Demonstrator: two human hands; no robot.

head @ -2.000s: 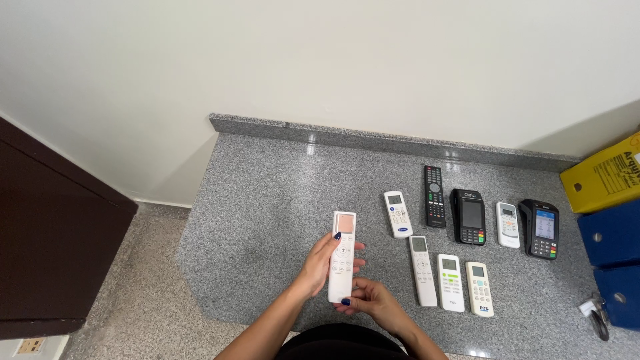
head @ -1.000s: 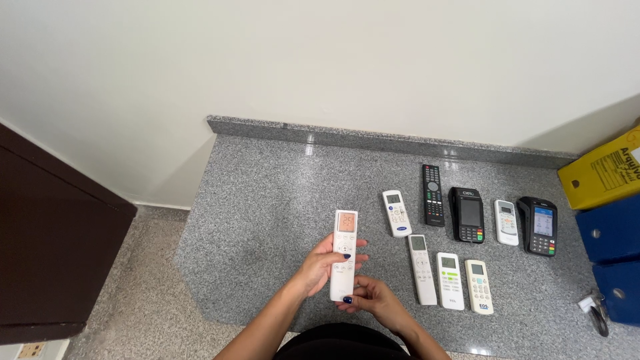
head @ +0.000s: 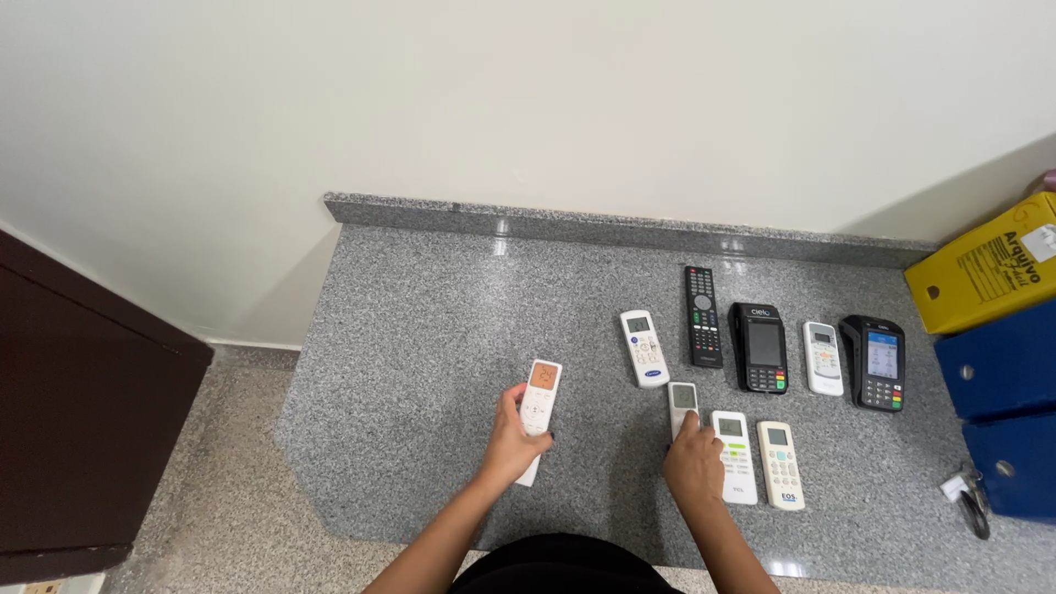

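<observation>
A white remote control with an orange-lit display (head: 543, 376) is gripped in my left hand (head: 513, 437), low over the granite counter. My right hand (head: 695, 462) is over the lower half of another white remote control (head: 683, 402), fingers on it; whether it grips the remote is hidden. Right of that hand lie a white remote with green buttons (head: 734, 458) and a cream remote (head: 780, 464). Behind them lie a white remote with an oval badge (head: 644, 348), a black remote (head: 703, 317), a black card terminal (head: 760, 346), a small white remote (head: 823, 358) and a second card terminal (head: 876, 362).
The speckled grey granite counter (head: 412, 330) has a raised ledge (head: 577, 227) along the wall. At its right stand a yellow file box (head: 986, 268) and blue binders (head: 1002, 363); keys with a tag (head: 972, 495) lie near them. A dark brown door or panel (head: 74, 404) stands left.
My right hand has left the lit remote and moved right onto another white remote. The lit remote, still in my left hand, is now tilted with its top to the right.
</observation>
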